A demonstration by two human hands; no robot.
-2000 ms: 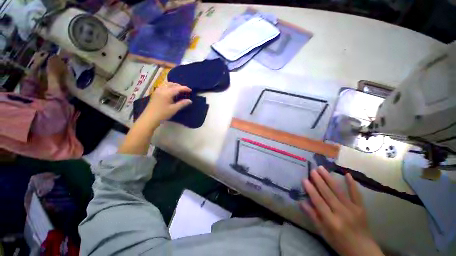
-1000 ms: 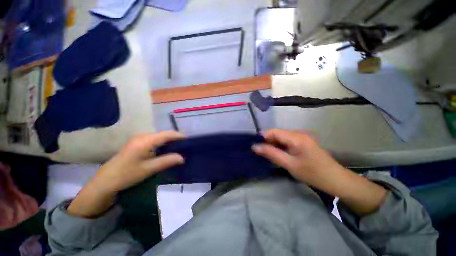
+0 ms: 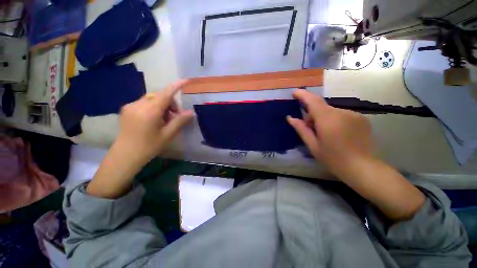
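Observation:
A navy flap piece (image 3: pixel 248 125) lies flat on the lower leaf of the clear hinged template (image 3: pixel 246 44), its straight upper edge along the thin red guide strip (image 3: pixel 235 101). Orange tape (image 3: pixel 253 81) runs along the hinge above it. The upper leaf with its black-edged slot lies open. My left hand (image 3: pixel 149 123) is at the flap's upper left corner, thumb and finger apart, holding nothing. My right hand (image 3: pixel 329 128) is at the flap's right end, fingertips on or just over its edge; whether they pinch it is unclear.
Navy pieces lie in two piles (image 3: pixel 117 34) (image 3: pixel 104 91) at left, beside a blue plastic sheet (image 3: pixel 57 21). The sewing machine head (image 3: pixel 397 18) is at upper right. A dark strip (image 3: pixel 376 106) and light blue pieces (image 3: pixel 439 94) lie at right.
The navy piece was picked up from the left, held in both hands at the table edge, and now lies on the template's lower leaf. My left hand has let go of it.

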